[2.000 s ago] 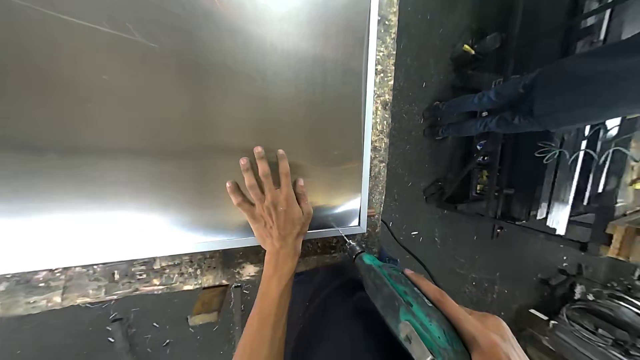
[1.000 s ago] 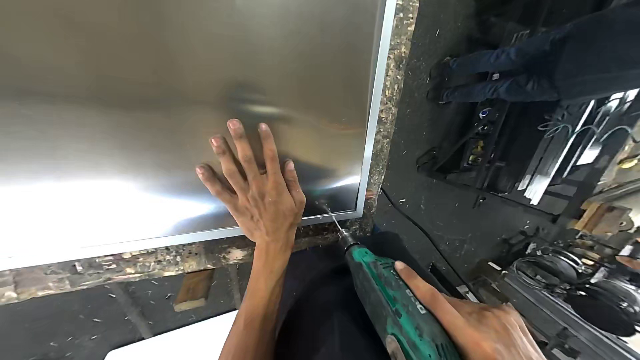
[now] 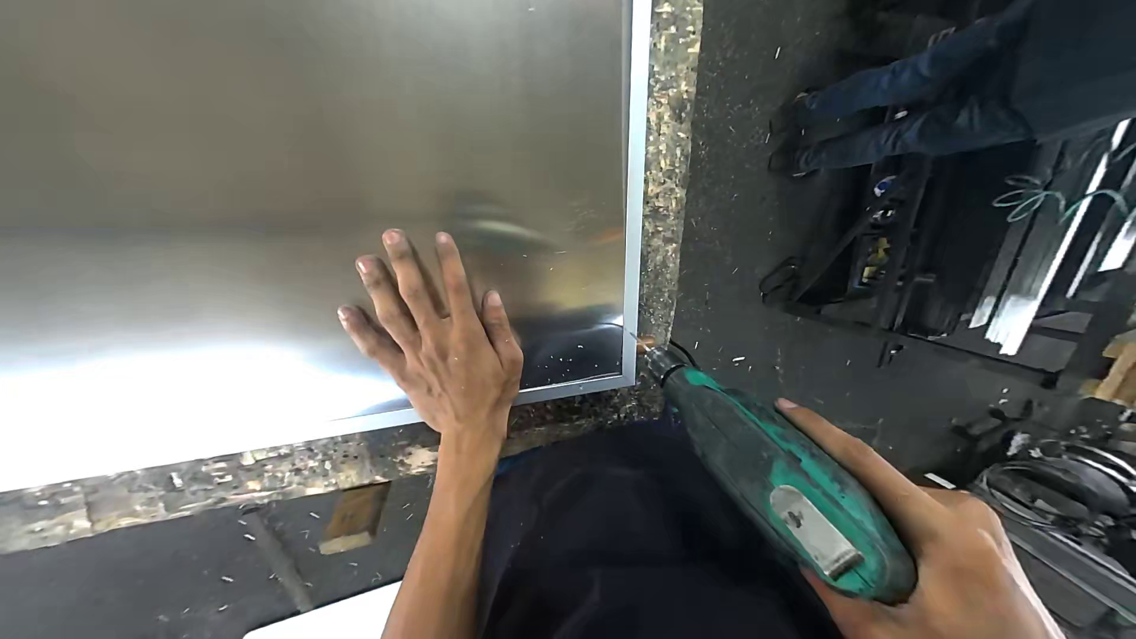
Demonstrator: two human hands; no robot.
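A large shiny metal sheet panel (image 3: 266,177) with a pale metal frame edge (image 3: 632,204) lies on a worn, speckled board worktop (image 3: 670,177). Flat on the panel near its lower edge rests my left hand (image 3: 453,355), fingers spread, holding nothing. My right hand (image 3: 932,524) grips a green and black power drill (image 3: 781,479) at the lower right. The drill's thin bit points at the frame by the panel's near right corner; whether it touches the metal cannot be told. Small shavings (image 3: 577,357) are scattered on the panel near that corner.
Beyond the worktop, a person in jeans (image 3: 914,106) stands at the upper right. Dark racks hold metal lengths (image 3: 1056,266). Coiled cables (image 3: 1047,497) lie at the lower right. A wood block (image 3: 355,519) and a white sheet (image 3: 337,617) are below the near edge.
The drill in my right hand has moved from the near frame edge to the right-hand frame side by the corner. More shavings show on the panel. My left hand stays flat on it.
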